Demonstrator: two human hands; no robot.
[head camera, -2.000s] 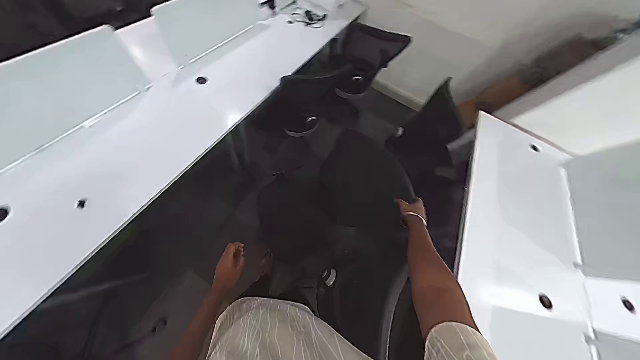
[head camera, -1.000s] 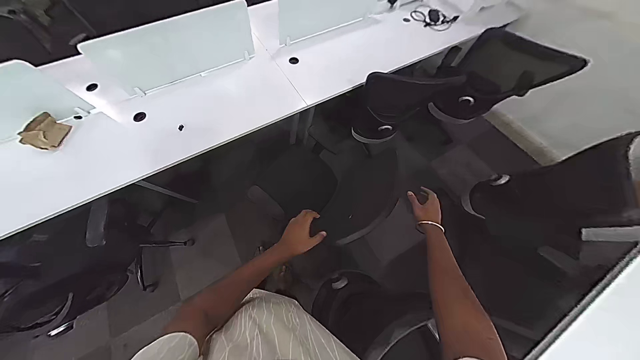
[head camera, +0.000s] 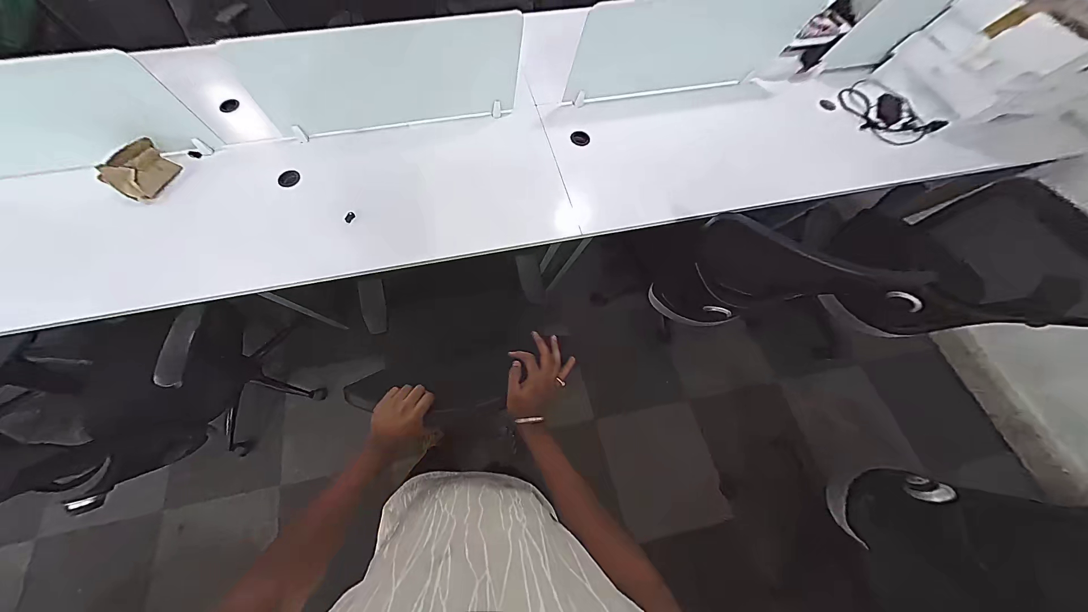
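Observation:
A dark office chair (head camera: 450, 374) stands in front of me, partly under the white desk (head camera: 442, 204); its outline blends into the dark floor. My left hand (head camera: 402, 414) has its fingers curled over the top edge of the chair's backrest. At the right end of that edge is my right hand (head camera: 537, 378), its fingers spread and raised; whether its palm touches the chair cannot be told. A bracelet circles the right wrist, and a ring shows on one finger.
More dark chairs stand at the left (head camera: 110, 399), under the desk at right (head camera: 765, 263) and at lower right (head camera: 960, 527). The desk bears crumpled brown paper (head camera: 140, 170), a coiled black cable (head camera: 891, 117) and frosted partitions (head camera: 382, 76). A pale wall edge (head camera: 1011, 408) lies at right.
The view has swung left to face the desk. My left hand, apart from the backrest two seconds ago, now rests on a chair's edge. My right hand has let go of the backrest it held then.

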